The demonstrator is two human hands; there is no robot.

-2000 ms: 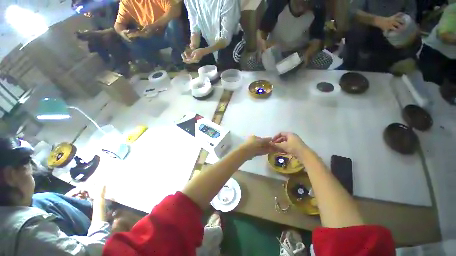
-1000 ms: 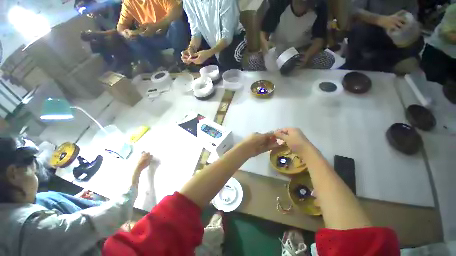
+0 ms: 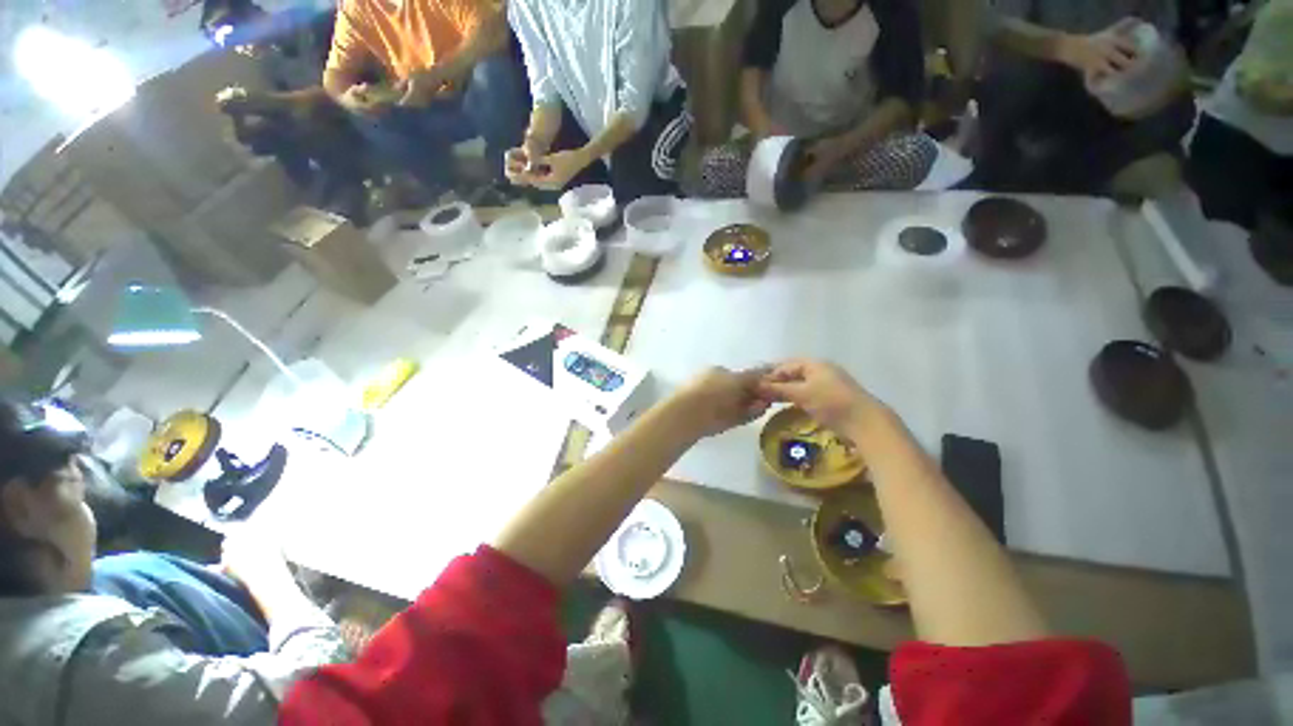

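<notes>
My left hand [image 3: 726, 400] and my right hand [image 3: 818, 393] are bare and meet at the fingertips above the table. Whatever is between the fingertips is too small and hidden to make out. Just below them is a yellow-gold bowl-shaped base shell [image 3: 834, 465] with a dark and white centre part. A second gold base shell [image 3: 837, 566] sits nearer me, partly behind my right forearm. A thin curled cable or hook-shaped part [image 3: 798, 579] lies on the board edge left of it.
A white round part [image 3: 641, 550] lies near my knees. A product box [image 3: 601, 380] stands left of my hands. A black smartphone [image 3: 973, 487] lies right of my forearm. Dark base shells [image 3: 1140, 384] are at the right. A person [image 3: 85, 610] sits at the left; others sit opposite.
My hands stay joined at the fingertips, with slight finger shifts. The left neighbour's arm reached onto the table and has drawn back. A person opposite has turned a white housing.
</notes>
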